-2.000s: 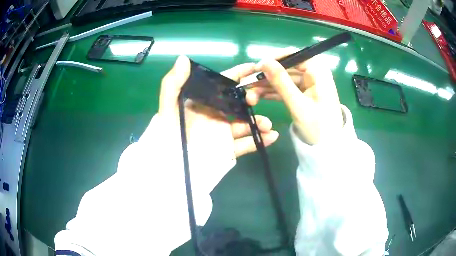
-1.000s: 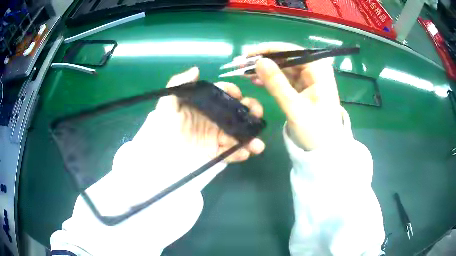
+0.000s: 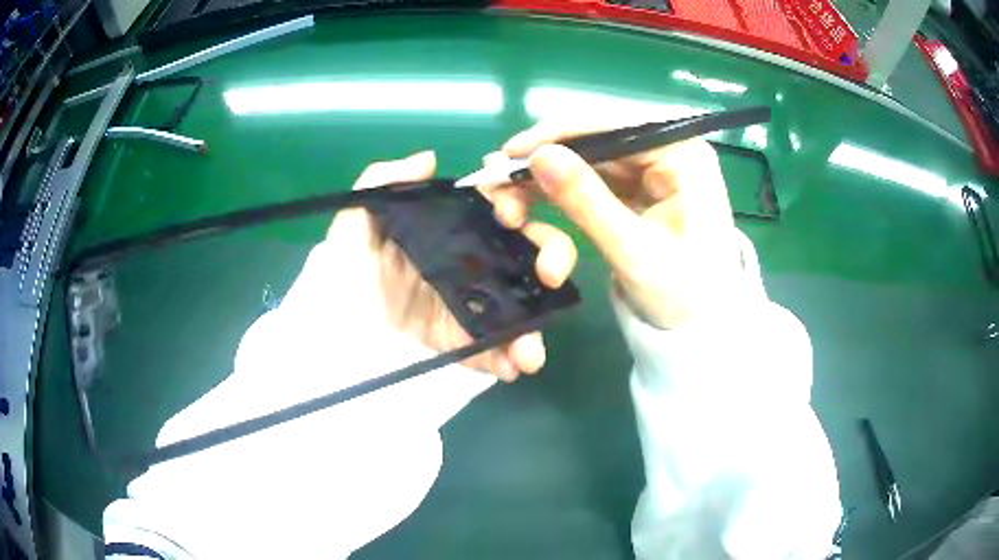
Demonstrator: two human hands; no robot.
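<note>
A black phone middle frame (image 3: 455, 252) lies across my left hand, its solid end over the palm and its open window reaching to the left over my sleeve. My left hand (image 3: 411, 279) grips the solid end, thumb at the top edge and fingers curled round the far side. My right hand (image 3: 619, 208) holds black tweezers (image 3: 657, 133) between thumb and fingers. The prongs look closed together, and the pale tips are at the top edge of the frame's solid end. Whether the tips grip anything cannot be told.
Other frames lie on the green surface (image 3: 548, 459): one upper left (image 3: 195, 106), one partly behind my right hand (image 3: 773, 186), one at the right edge (image 3: 978, 224). Spare tweezers (image 3: 881, 470) lie lower right. A red tray (image 3: 756, 24), a pale strip (image 3: 236, 49) and a metal rail (image 3: 93, 186) border the surface.
The held frame has turned from pointing towards me to pointing left. The tweezers opened away from it, then closed with their tips back at its edge. The loose frames have shifted left; another shows at right.
</note>
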